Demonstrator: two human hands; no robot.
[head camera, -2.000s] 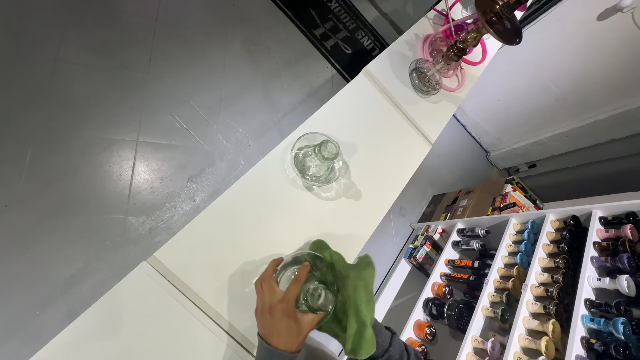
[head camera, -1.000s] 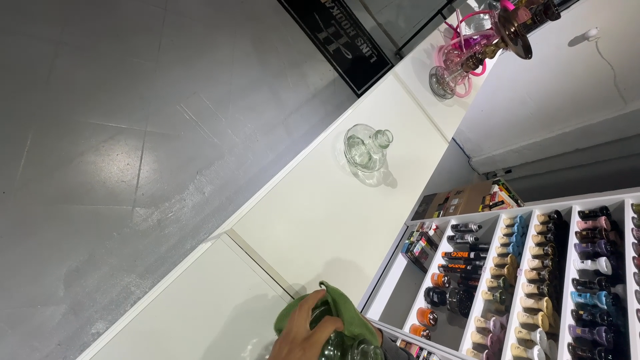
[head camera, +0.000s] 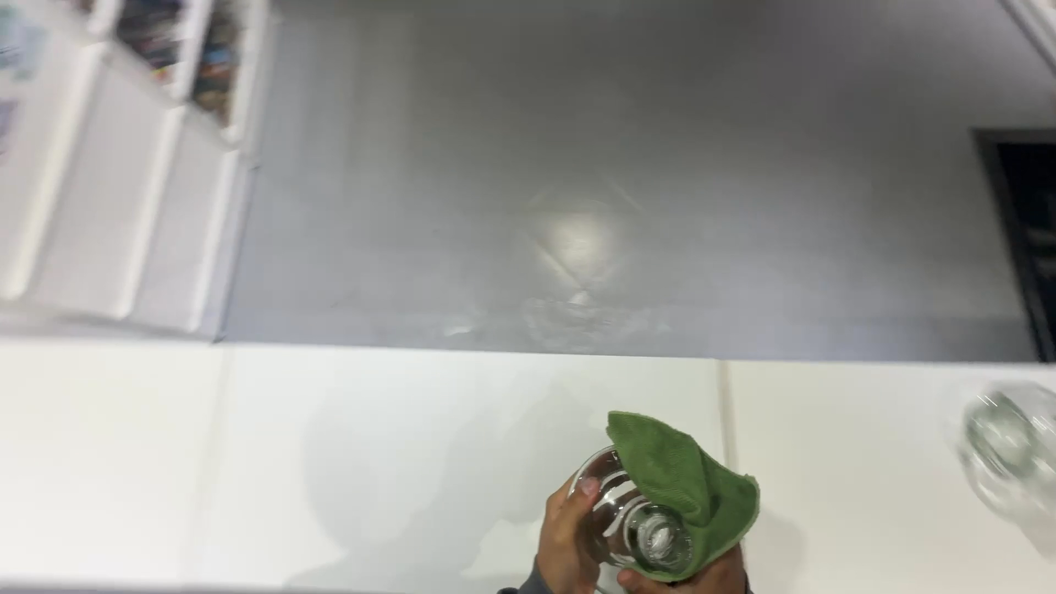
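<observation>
A clear glass vessel (head camera: 615, 503) with a narrow neck is between my two hands above the white counter. My left hand (head camera: 568, 528) grips its rounded side, thumb on the glass. Draped over the vessel's right side is a green cloth (head camera: 681, 470), and my right hand (head camera: 701, 577) holds the cloth against the glass from below, partly hidden by it. A second clear glass vessel (head camera: 1011, 445) stands on the counter at the far right edge of view, somewhat blurred.
The white counter (head camera: 396, 462) runs across the lower view, with seams between its panels. Beyond its edge lies the grey floor (head camera: 495, 165). A white shelf unit (head camera: 115, 190) with blurred goods stands at upper left, and a dark framed mat (head camera: 1041, 239) at right.
The view has turned strongly. The hands, with the glass vessel and green cloth, are now seen away from the second vessel, over another part of the counter.
</observation>
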